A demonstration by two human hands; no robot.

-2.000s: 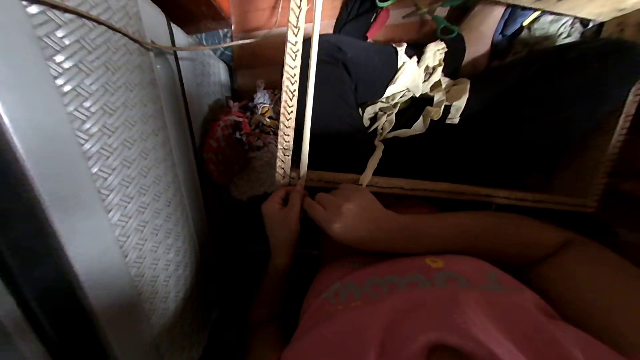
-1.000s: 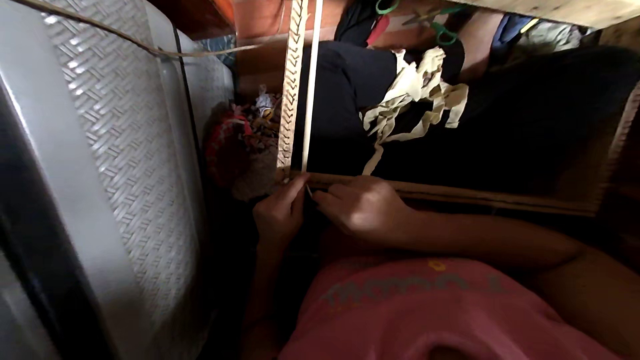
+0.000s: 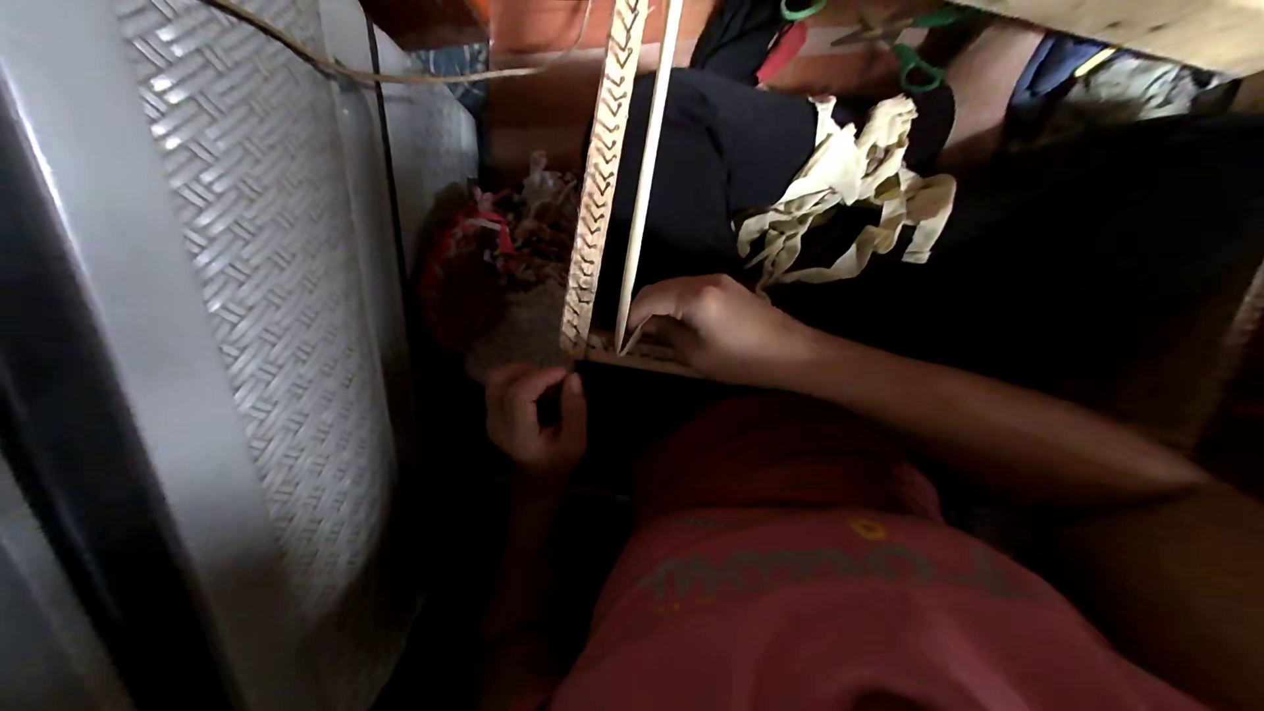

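A flat strip with a row of V-shaped stitches [image 3: 599,178] runs upright and meets a similar crosswise strip [image 3: 647,359] at a corner of a frame. Beside the upright strip lies a narrow pale strip [image 3: 647,168], its lower end at the fingers of my right hand [image 3: 726,321], which are pinched on it. Below and left of the corner is my left hand [image 3: 536,417], thumb and forefinger curled close to the frame's edge; whether a thin thing is between them cannot be seen. A tangled bunch of cream cloth-like strips [image 3: 859,183] rests on dark cloth at the upper right.
A grey woven-pattern plastic panel [image 3: 267,247] stands at the left. Behind the corner are a red bag [image 3: 464,267] and scraps. Green-handled scissors [image 3: 916,69] lie at the top, near a wooden board [image 3: 1136,28]. A thin cord [image 3: 434,76] crosses the upper left.
My hands, close together at the corner before, are now apart. The right hand has moved up onto the narrow strip's lower end; the left is just below the corner.
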